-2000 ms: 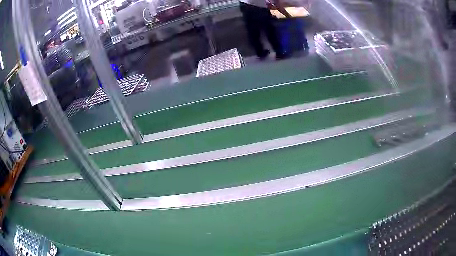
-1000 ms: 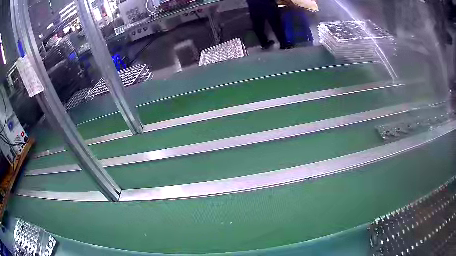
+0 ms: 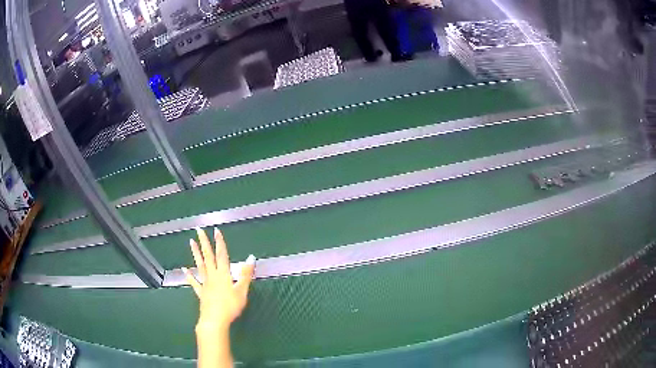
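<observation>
My left hand (image 3: 221, 291) is bare and reaches up from the bottom edge, left of centre. Its fingers are spread, it holds nothing, and it is over the nearest silver divider rail (image 3: 345, 256) and green belt (image 3: 374, 302). I cannot tell whether it touches them. My right hand is out of the picture. A grey notched strip (image 3: 568, 177) lies on the green lane at the right, beyond the nearest rail, partly blurred by the haze of a clear sheet.
Two aluminium uprights (image 3: 83, 172) rise at the left. A dark parts tray (image 3: 593, 316) is at lower right and a clear blister tray (image 3: 44, 345) at lower left. Beyond the belt are stacked trays (image 3: 496, 49), a single tray (image 3: 309, 68) and a person's legs (image 3: 372, 29).
My left hand has come into view from the bottom edge with its fingers spread. The camera view has shifted slightly, so the uprights and trays appear a little further left and higher.
</observation>
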